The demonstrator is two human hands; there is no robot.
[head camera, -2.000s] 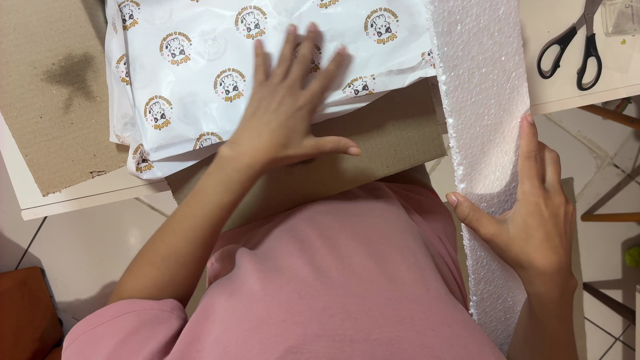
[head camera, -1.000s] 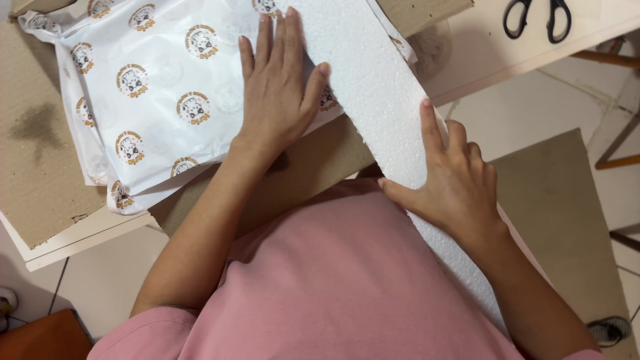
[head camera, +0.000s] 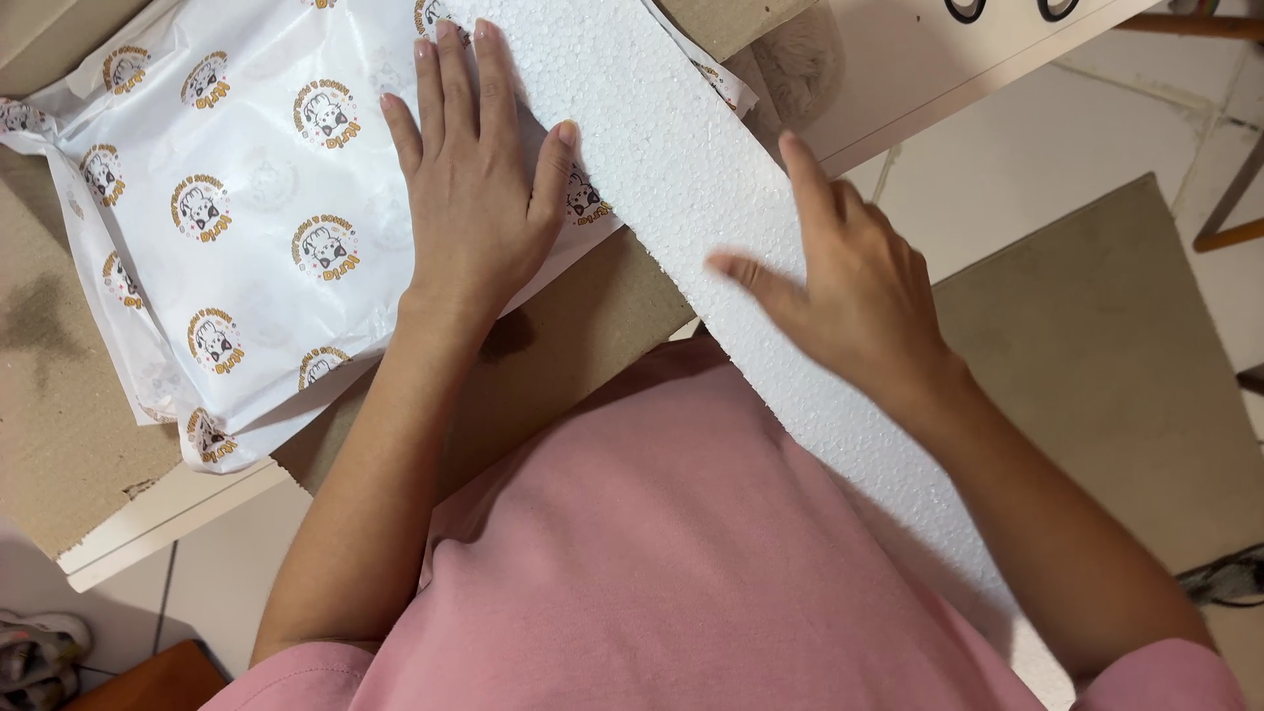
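White printed wrapping paper (head camera: 267, 207) covers a flat rectangular bundle lying over an opened cardboard box (head camera: 583, 286). My left hand (head camera: 474, 168) rests flat on the paper, fingers pointing away from me, its thumb beside the edge of a long white polystyrene foam strip (head camera: 671, 168). That strip slants from the bundle's right part down past my torso. Over its right edge is my right hand (head camera: 859, 286), slightly blurred, with thumb and fingers apart; whether it touches the foam I cannot tell. What lies under the paper is hidden.
Scissor handles (head camera: 1009, 5) show at the top edge, on the white table (head camera: 918, 69). A brown flat panel (head camera: 1096, 375) is at the right, above the tiled floor (head camera: 1037, 148). Shoes (head camera: 39, 657) and an orange-brown object (head camera: 153, 681) are at lower left.
The foam strip has gone from nearly upright in view to slanting across the bundle's right part. My right hand has loosened from its edge. The view has shifted and turned.
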